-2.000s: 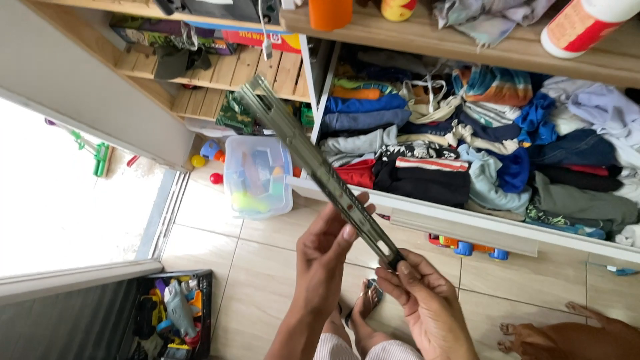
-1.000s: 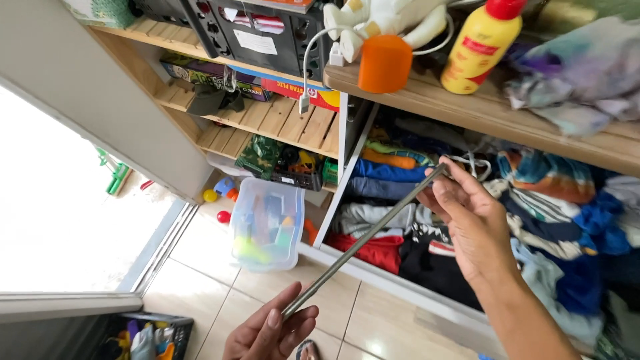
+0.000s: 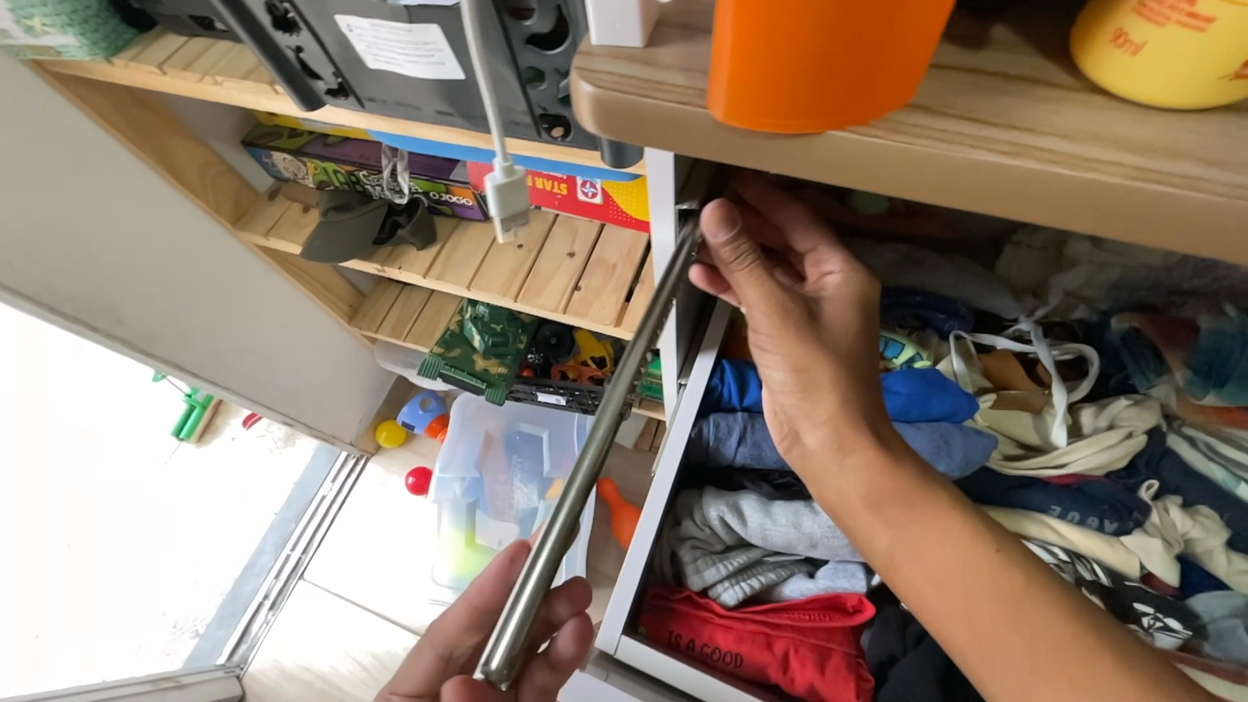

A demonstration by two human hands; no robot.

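Observation:
A long, thin metal drawer slide rail (image 3: 595, 453) runs diagonally between my two hands. My left hand (image 3: 507, 624) holds its lower end, fingers curled under it. At the upper end, my right hand (image 3: 790, 292) has thumb and fingers around the rail's tip, close to the white side panel (image 3: 665, 283) of the dresser and under its wooden top; the exact contact there is partly hidden. Below and right of that hand lies a pulled-out white drawer (image 3: 655, 507) full of folded clothes, among them a red garment (image 3: 760, 643) and a grey one (image 3: 760, 536).
An orange cup (image 3: 824, 58) and a yellow bottle (image 3: 1165, 49) stand on the dresser top (image 3: 975, 175). A white cable (image 3: 497, 146) hangs before the slatted wooden shelves (image 3: 546, 263). A clear plastic bin (image 3: 502, 478) and small balls are on the floor by the sliding door track (image 3: 302, 556).
Two seconds ago both hands held the rail over the floor, farther from the dresser. The right hand has since moved to its other end, now by the dresser's side panel. The view has come closer.

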